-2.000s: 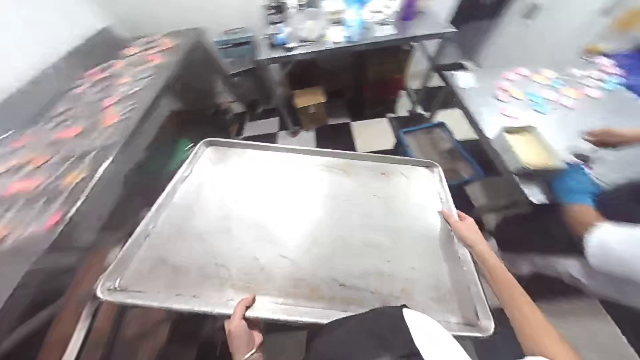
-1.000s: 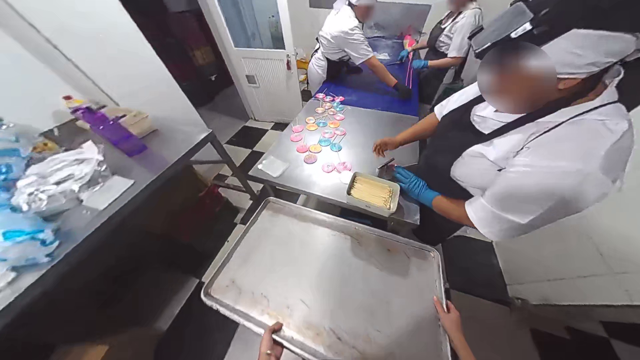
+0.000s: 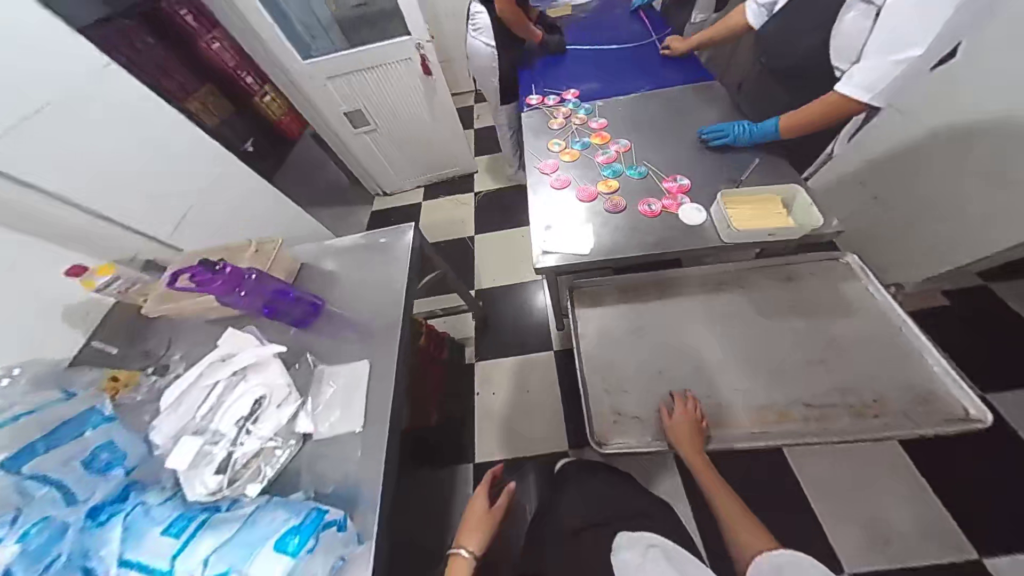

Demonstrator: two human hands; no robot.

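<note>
An unfilled rimmed metal baking sheet [image 3: 768,344] lies level beside the end of the lollipop table. My right hand [image 3: 686,420] rests at its near rim, fingers over the edge onto the inner surface; its thumb is hard to make out. Held away from the sheet, my left hand [image 3: 486,512] has its fingers apart and nothing in it. Beyond the sheet, spiral lollipops [image 3: 606,156] are spread on the steel table [image 3: 656,236], with a plastic tub [image 3: 808,210] of pale sticks [image 3: 758,212] near the corner. What supports the sheet is hidden.
A left steel table [image 3: 352,272] bears a purple bottle [image 3: 264,292], crumpled white plastic [image 3: 232,408] and blue-and-white packages [image 3: 232,528]. Co-workers stand around a blue mat [image 3: 608,64]; one gloved hand [image 3: 740,133] is above the lollipop table. A white door [image 3: 384,104] stands behind the checkered floor [image 3: 512,392].
My left hand has let go of the baking sheet, which both hands held earlier. The co-worker at right has moved back from the stick tub. The view has swung right.
</note>
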